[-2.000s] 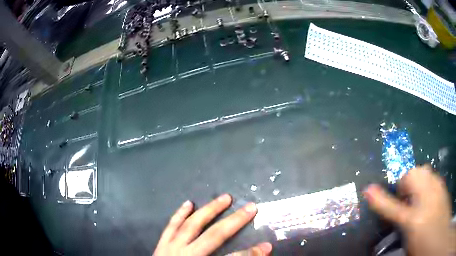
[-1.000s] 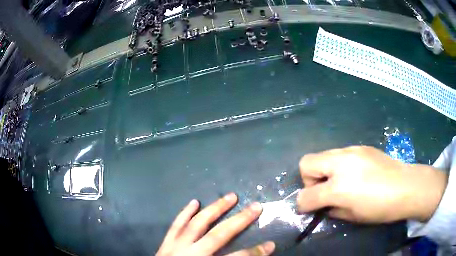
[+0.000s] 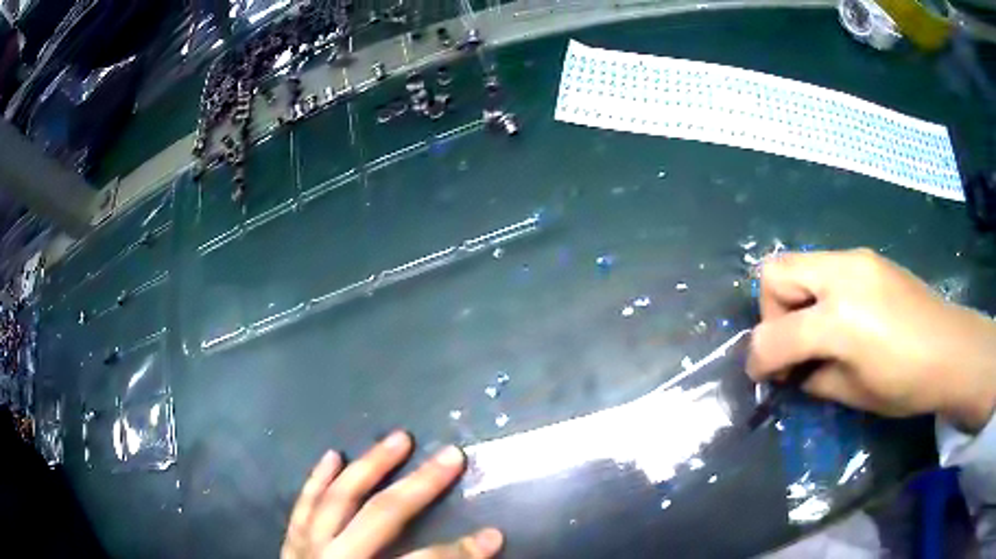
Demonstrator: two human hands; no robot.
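A shiny clear film strip (image 3: pixel 579 442) lies on the green bench in front of me. My left hand (image 3: pixel 382 502) is palm down with its fingers spread, cut off by the bottom edge. Its index fingertip rests on the strip's left end. My right hand (image 3: pixel 863 333) is closed around a dark slim tool (image 3: pixel 761 411), likely tweezers, whose tip points down; at its fingers is the strip's raised upper right edge. Tiny white bits (image 3: pixel 497 388) lie just above the strip. A blue-backed piece (image 3: pixel 821 442) shows partly below my right hand.
A white sticker sheet with blue marks (image 3: pixel 754 115) lies at the upper right. Small dark components (image 3: pixel 415 98) lie at the far side in clear trays (image 3: pixel 371 282). A yellow tape roll (image 3: pixel 915 20) is at the top right. A grey post (image 3: pixel 44 175) stands at the left.
My right hand moved from out beside the strip onto it with the dark tool, then right and up, with the strip's edge now lifted. The whole view has shifted.
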